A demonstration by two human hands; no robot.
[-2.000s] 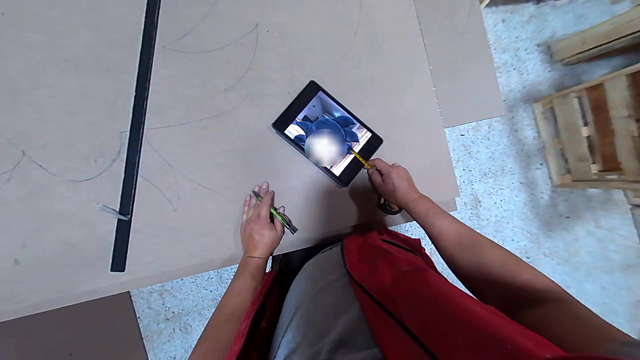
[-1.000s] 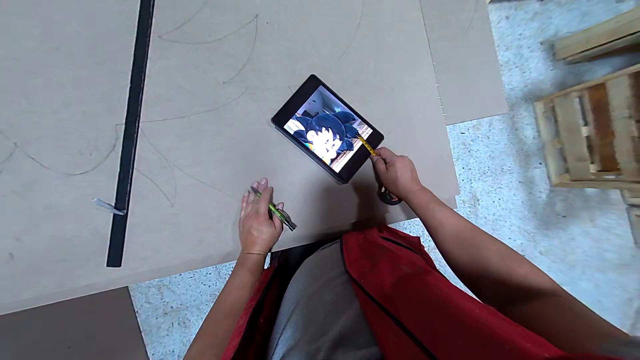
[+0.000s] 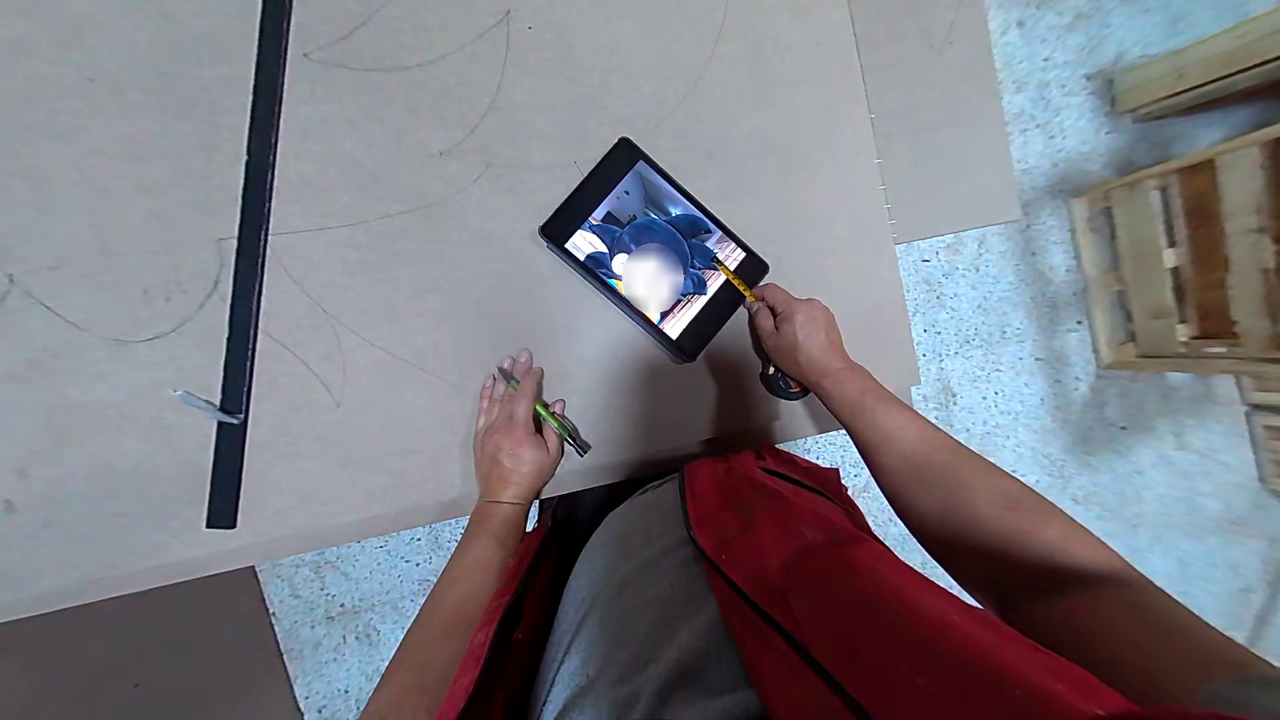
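Note:
My left hand [image 3: 517,435] rests on the large pale board [image 3: 420,300], with a green pen [image 3: 549,415] held between its fingers. My right hand [image 3: 797,330] grips a tape measure [image 3: 783,383]; its short yellow blade [image 3: 736,278] reaches over the lit screen of a black-framed tablet [image 3: 655,250]. The tablet lies tilted on the board and shows a picture of a dark blue shape with several pointed parts. Curved pencil lines [image 3: 400,212] are drawn on the board left of the tablet.
A long black strip [image 3: 250,270] lies across the board at left, with a small pale object [image 3: 207,406] touching it. Wooden pallets [image 3: 1190,250] stand on the speckled floor [image 3: 960,330] at right. A darker board [image 3: 150,650] shows at lower left.
The tape's blade tip has shifted slightly over the tablet's screen. My left hand stays in place with the pen.

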